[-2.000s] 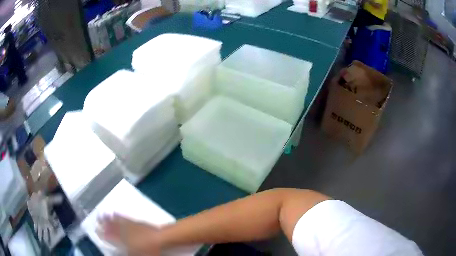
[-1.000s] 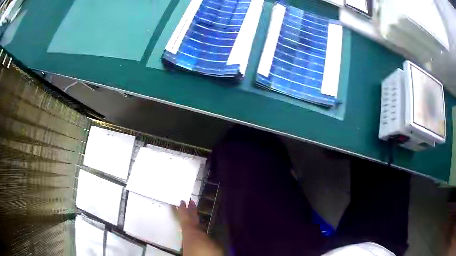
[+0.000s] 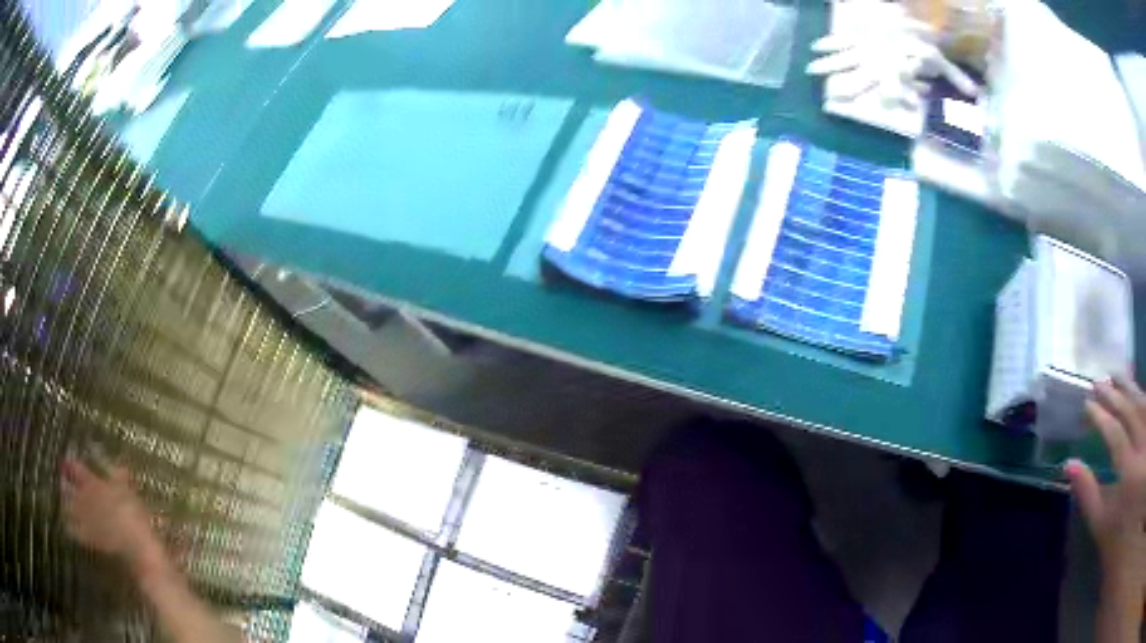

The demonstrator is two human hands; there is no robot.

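Two piles of blue solar cell arrays with white side strips lie on the green bench; the left pile [image 3: 651,207] and the right pile [image 3: 823,251] are side by side. A small white box fixture [image 3: 1081,320] stands at the right near the bench edge. My right hand [image 3: 1116,465], at the right rim, has its fingers apart at the front of the box. My left hand [image 3: 107,509] is slightly blurred at the wire mesh rack [image 3: 189,415] on the left; what it touches is unclear. Rows of white stacked panels [image 3: 534,521] lie in the rack.
The green bench [image 3: 566,339] crosses the view. A pale green flat sheet [image 3: 415,170] lies left of the cell piles. Loose clear sheets [image 3: 704,38], white gloves [image 3: 880,63] and a tall white stack [image 3: 1068,101] lie behind. My dark-clothed legs are under the bench edge.
The view has shifted left and up. My left hand has moved off the white panels to the mesh at far left. My right hand has come in beside the white box.
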